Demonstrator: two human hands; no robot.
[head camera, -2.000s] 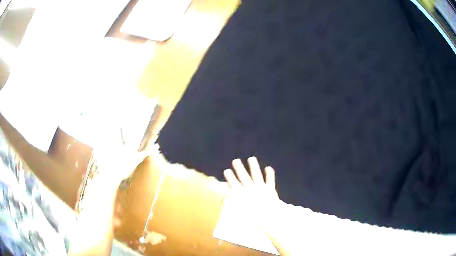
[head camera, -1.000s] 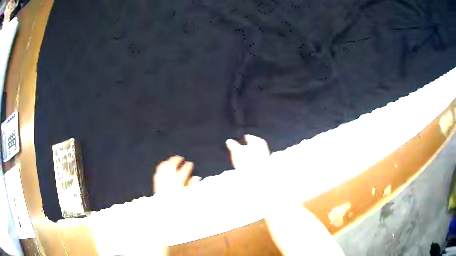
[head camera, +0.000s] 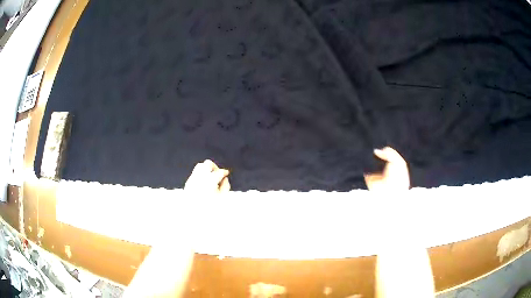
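Dark eyelet fabric (head camera: 174, 87) covers most of the table, with crescent rings of small holes and a scalloped near edge. A wide white underlay strip (head camera: 291, 224) runs along that edge. My left hand (head camera: 208, 176) is at the fabric edge left of centre, fingers bunched and apparently pinching the cloth; glare hides the exact grip. My right hand (head camera: 390, 170) lies at the same edge further right, thumb and fingers apart with dark cloth between them. A wrapped fabric weight (head camera: 56, 145) lies on the fabric near its left end.
The worn brown table edge (head camera: 233, 279) curves below the white strip. A label with a printed code (head camera: 31, 92) and a white paper (head camera: 19, 145) lie at the left table end. Diagonal folds cross the cloth at upper right. Patterned material shows at lower left.
The view has turned, so the cloth edge now runs nearly level. My hands are further apart, my right hand further right along the edge. Creases at centre have shifted right; eyelet rings show more clearly.
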